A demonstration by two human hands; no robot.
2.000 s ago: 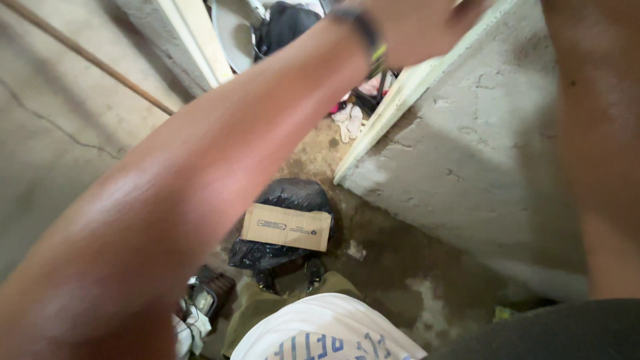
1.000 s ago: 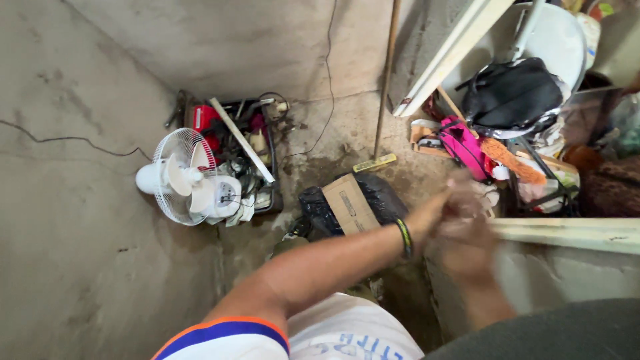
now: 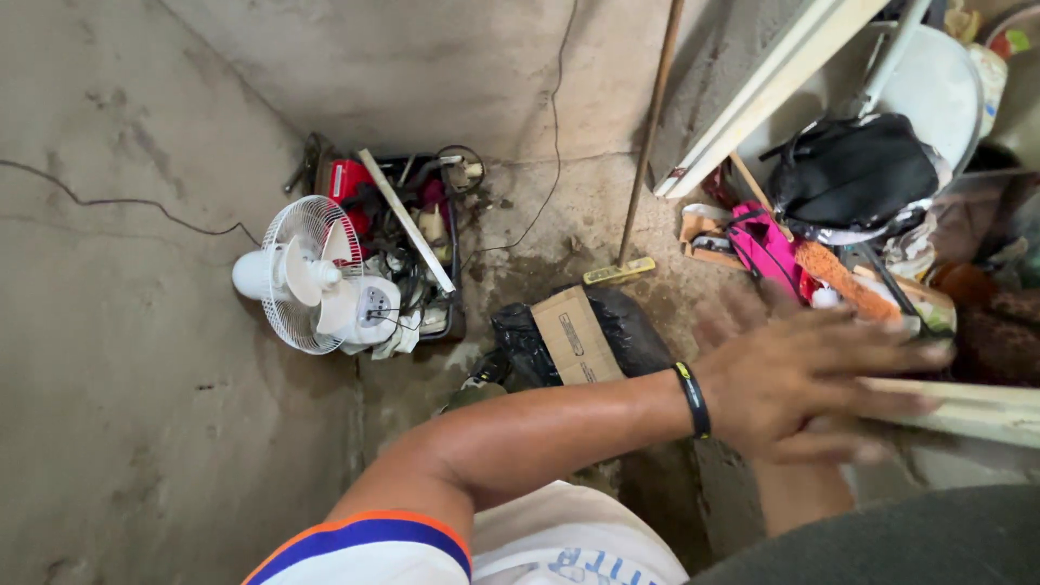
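Note:
My left hand (image 3: 804,386), with a dark wristband at the wrist, is blurred, its fingers spread and holding nothing. It crosses over my right hand (image 3: 735,317), which lies mostly hidden behind it; only blurred fingertips and part of the forearm show, so its grip cannot be told. Beyond the fingers lie a pink bag (image 3: 764,248) and an orange fuzzy cloth (image 3: 841,280). To the left of the hands, a flattened cardboard box (image 3: 577,337) rests on a black plastic bag (image 3: 638,329) on the floor.
A white fan (image 3: 313,276) stands by a dark crate (image 3: 457,305) of mixed items at the left. A broom (image 3: 621,270) leans against the wall. A white door frame (image 3: 772,97) borders the opening at the right, where a black backpack (image 3: 853,175) lies among clutter. A cable runs along the wall.
The view has swung far round since two seconds ago, bringing the fan and crate in. My hands were together a second ago; now the left one is spread across the right.

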